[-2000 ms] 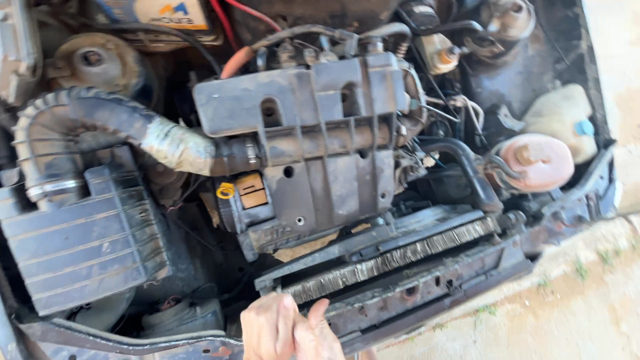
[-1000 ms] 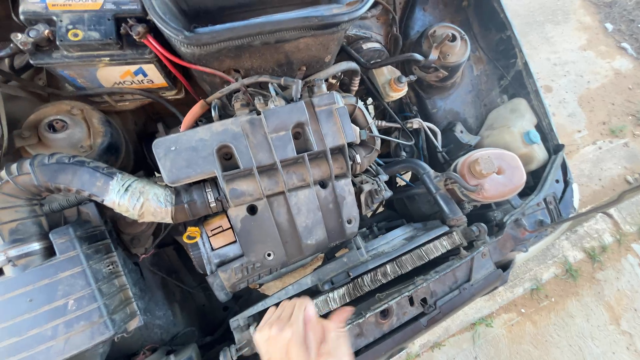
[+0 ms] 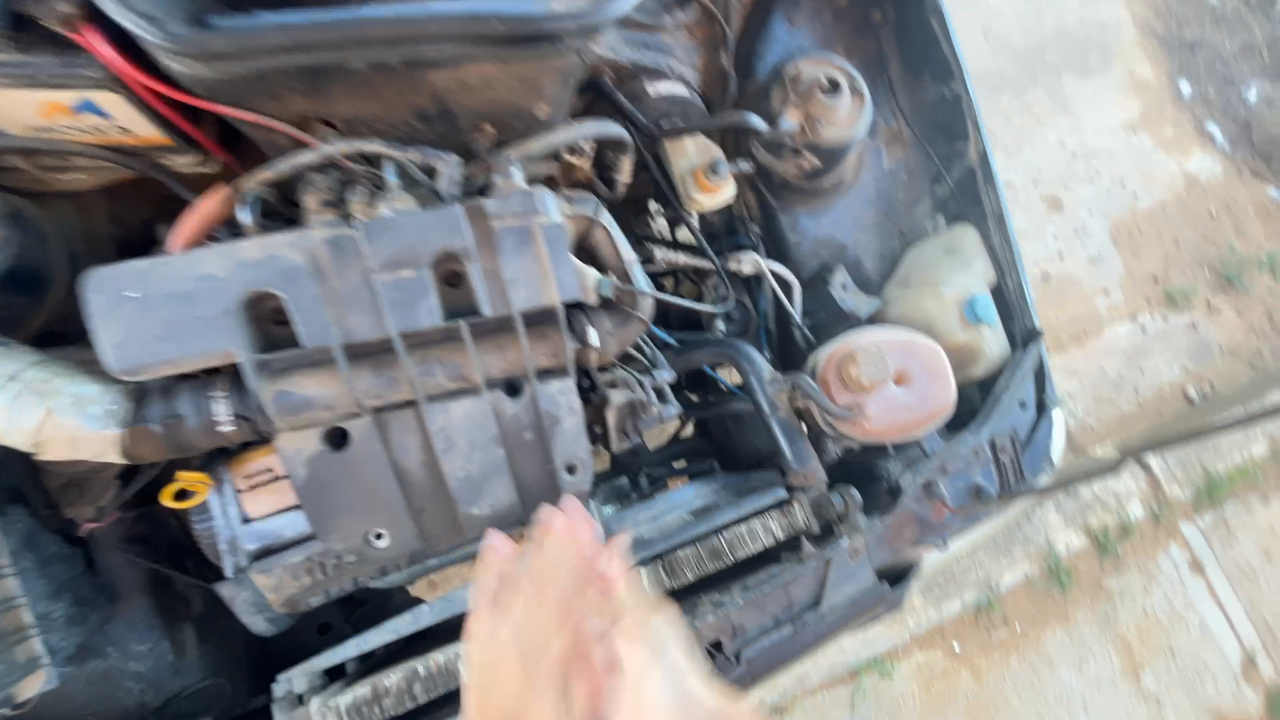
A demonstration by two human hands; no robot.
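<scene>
Low in the middle of the head view are blurred bare fingers, pointing up over the front of a car's engine bay. My left hand (image 3: 560, 620) seems to be there, perhaps with my right hand pressed against it; the blur hides where one ends. No tool shows in them. Behind the fingertips lies the dark plastic engine cover (image 3: 430, 400). The radiator (image 3: 735, 545) runs diagonally behind and beside the hand. Left of the hand are a yellow dipstick ring (image 3: 187, 489) and a beige oil filler cap (image 3: 265, 483).
A pinkish coolant reservoir (image 3: 925, 390) and a whitish fluid bottle (image 3: 940, 275) with a blue cap sit at the right. A brake fluid reservoir (image 3: 695, 180) is farther back. Red cables lead to a battery (image 3: 80, 118) at upper left. The front crossmember (image 3: 780, 610) edges the bay.
The view has shifted and come closer to the engine. The visible hand has changed from a spread thumb beside the fingers to fingers close together and pointing up.
</scene>
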